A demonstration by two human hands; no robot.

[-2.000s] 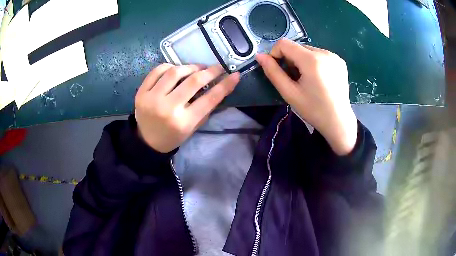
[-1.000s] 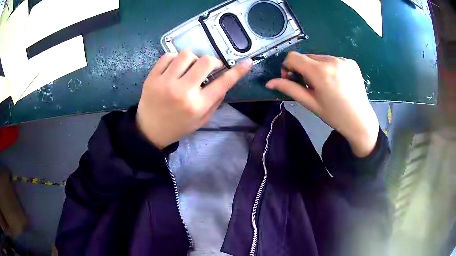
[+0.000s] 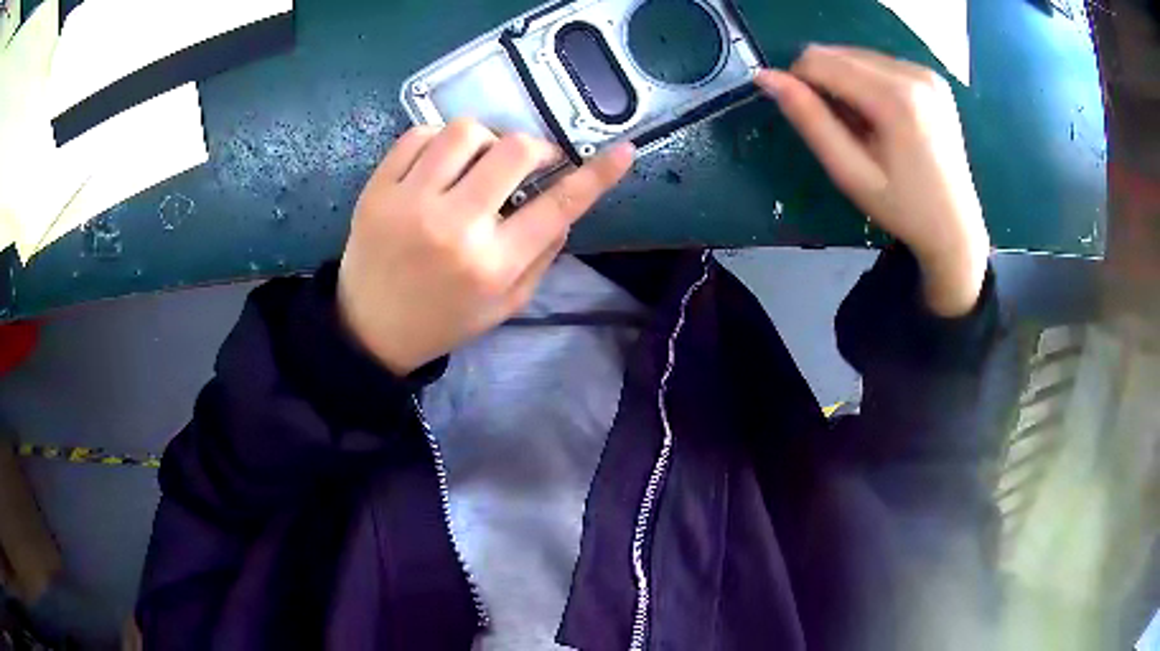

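The grey rectangular front housing (image 3: 477,95) lies tilted on the green bench, its top edge partly cut off by the picture. It has a dark oval window (image 3: 595,73) and a round speaker grille (image 3: 676,40). A black sealing strip (image 3: 697,117) runs along the near long edge; another dark strip crosses the shell left of the oval window. My left hand (image 3: 448,242) rests on the near left edge, index fingertip on the strip. My right hand (image 3: 890,134) pinches at the shell's near right corner, at the strip's end; its fingertips hide the end itself.
Pale release paper sheets (image 3: 127,159) with dark bands lie at the bench left. A loose pale paper piece (image 3: 939,32) is at the upper right. The bench's front edge (image 3: 204,287) runs just before my torso. Yellow-black floor tape (image 3: 89,454) shows below left.
My right hand has moved right and up from the shell's near middle to its right corner. The black strip now shows along the near edge. My left index finger has slid slightly right.
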